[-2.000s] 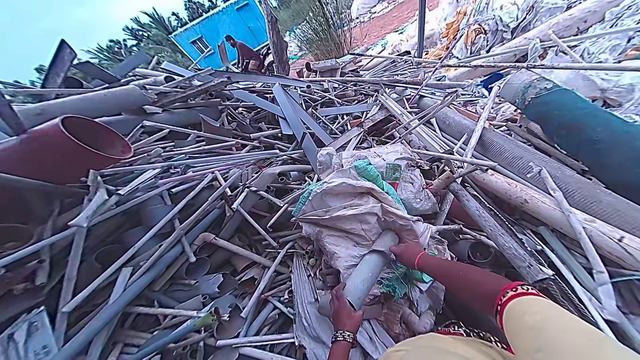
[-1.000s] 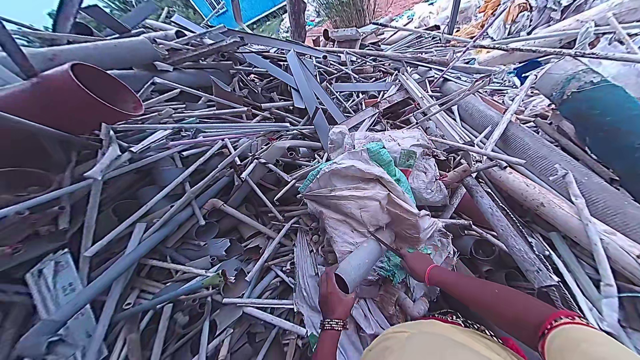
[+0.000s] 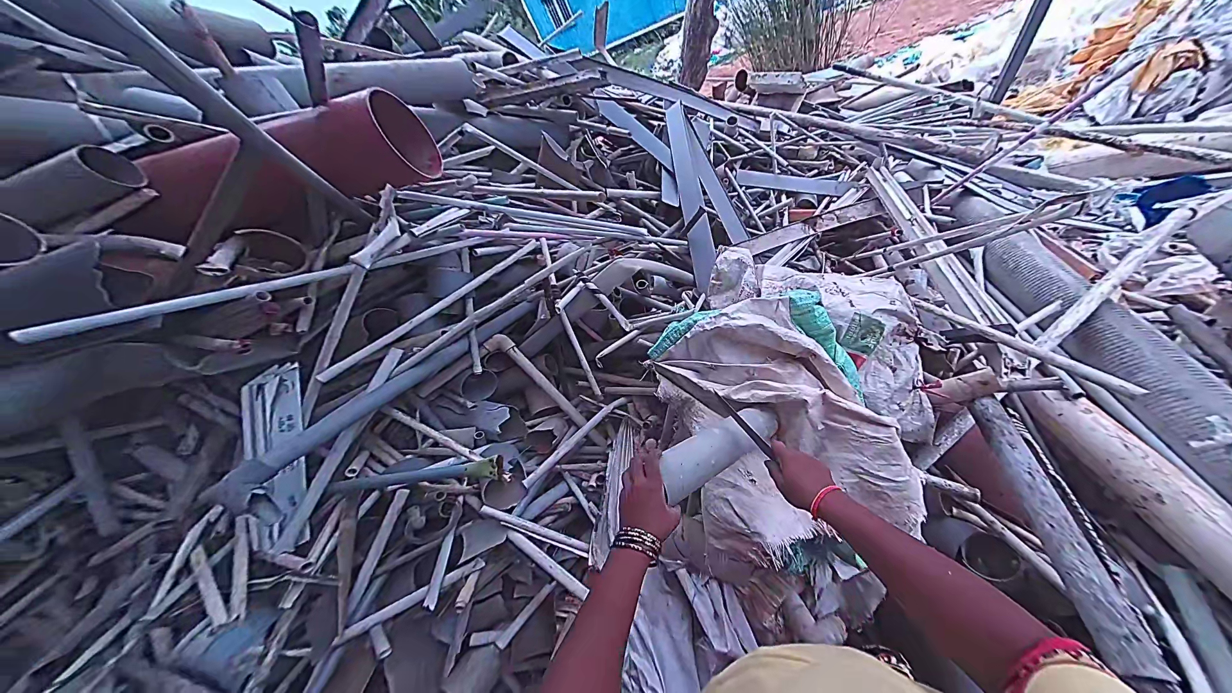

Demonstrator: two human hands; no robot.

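A short length of grey plastic pipe (image 3: 710,456) lies slanted over a dirty white woven sack (image 3: 818,448). My left hand (image 3: 649,493), with bangles at the wrist, grips the pipe's lower left end. My right hand (image 3: 799,474) is closed on the near end of a long dark blade (image 3: 717,402), which crosses the pipe's upper right part and points up and left. The grip of the blade is hidden inside my fingers. Green woven cloth (image 3: 826,332) shows at the sack's upper part.
Scrap pipes and broken plastic pieces heap up all around. A wide red-brown pipe (image 3: 318,154) rests at the upper left. Ribbed grey pipe (image 3: 1126,337) and a long pale pole (image 3: 1121,462) run along the right. A blue structure (image 3: 606,21) stands behind.
Two seconds ago my right hand was on the pipe's upper end; now it is off to the right, with the blade plainly visible over the pipe. My left hand stays on the lower end.
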